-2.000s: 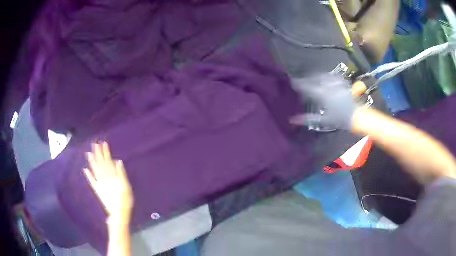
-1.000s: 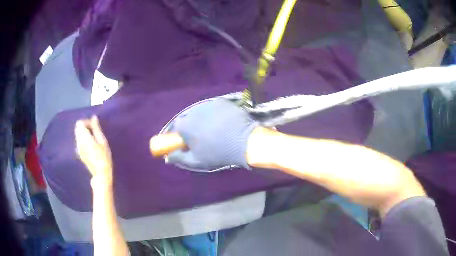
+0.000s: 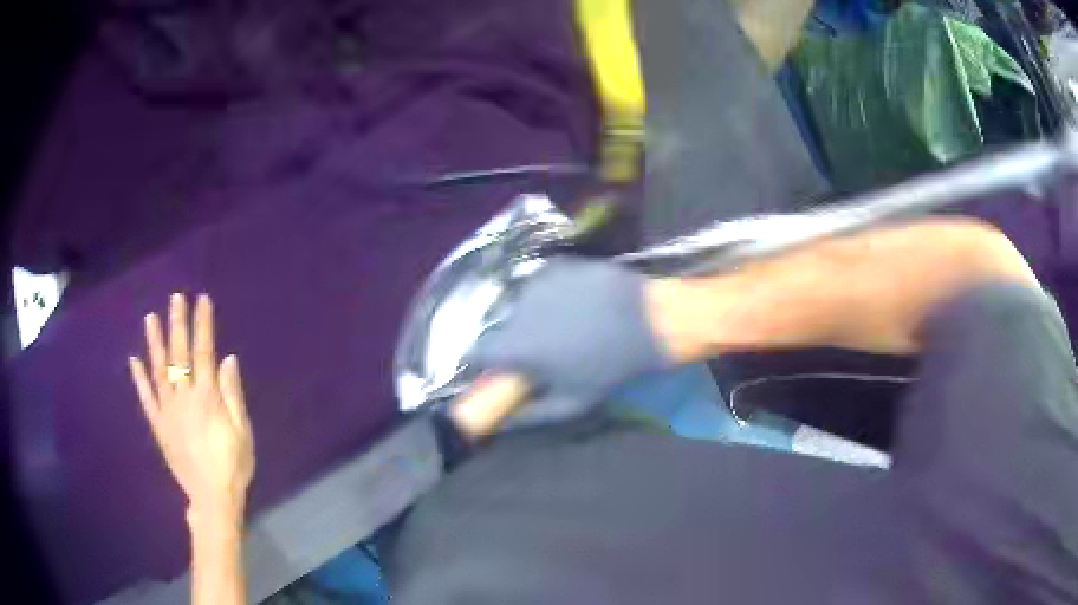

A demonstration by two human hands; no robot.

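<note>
The dark purple jacket (image 3: 319, 284) lies over the padded form, bunched at the far side and smoother near me. My left hand (image 3: 195, 408), bare with a ring, rests flat on the purple cloth at the left with fingers spread. My right hand (image 3: 567, 337), in a grey glove, grips the steam iron (image 3: 467, 313) by its orange-brown handle. The iron is tilted, with its shiny metal rim showing, at the near right part of the cloth. The hand hides part of the iron. A white label (image 3: 38, 305) lies at the left edge of the cloth.
A yellow hose (image 3: 612, 71) hangs down to the iron. The whitish steam hose (image 3: 875, 207) runs off to the right. The table's grey edge (image 3: 355, 485) shows near me. Green plastic (image 3: 910, 89) is at the far right, and blue material (image 3: 680, 402) is below my right arm.
First my right hand came from the right onto the cloth with the iron. Since then the iron has tipped, showing its shiny side. My left hand's fingers have spread. The view has shifted.
</note>
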